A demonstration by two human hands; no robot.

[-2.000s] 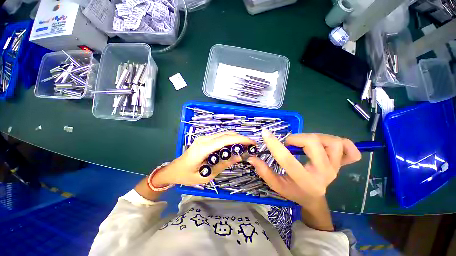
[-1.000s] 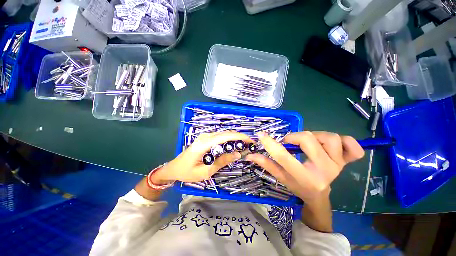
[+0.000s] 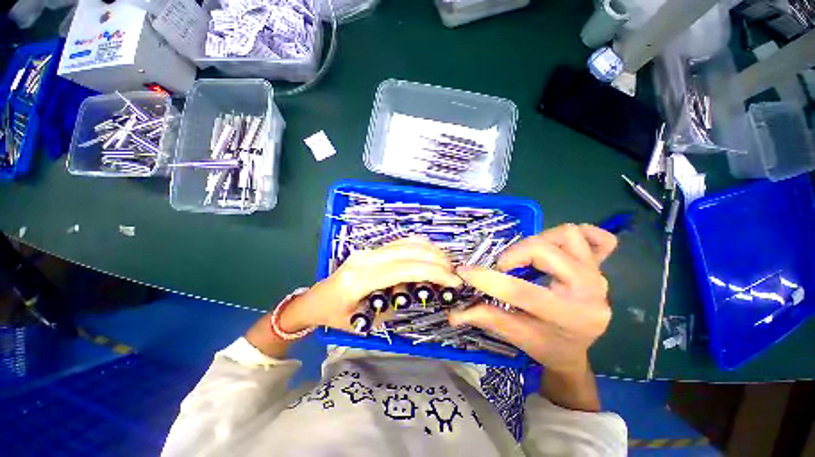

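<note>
My left hand (image 3: 380,277) is closed around a fanned row of several metal cartridges (image 3: 400,299), their dark-ringed round ends facing me, some with yellowish centres. My right hand (image 3: 554,299) is beside the row, its thumb and fingertips at the row's right end. A dark blue pen-shaped tool (image 3: 617,223) shows partly behind the right hand's fingers, which appear curled around it. Both hands are above the blue parts tray (image 3: 429,190), heaped with loose silver parts. Behind it a clear plastic box (image 3: 393,105) has a white lining and a row of silver parts.
Two clear boxes of loose parts (image 3: 192,192) (image 3: 80,161) stand left, with a tub of white packets (image 3: 259,31) and a carton (image 3: 116,45) behind. A black flat case (image 3: 599,114), loose cartridges (image 3: 642,194) and a shiny blue tray (image 3: 751,268) lie right.
The cartridge row sits lower, and the ends now show yellowish centres. The right hand has shifted and turned; the blue tool now points up and away and shows less.
</note>
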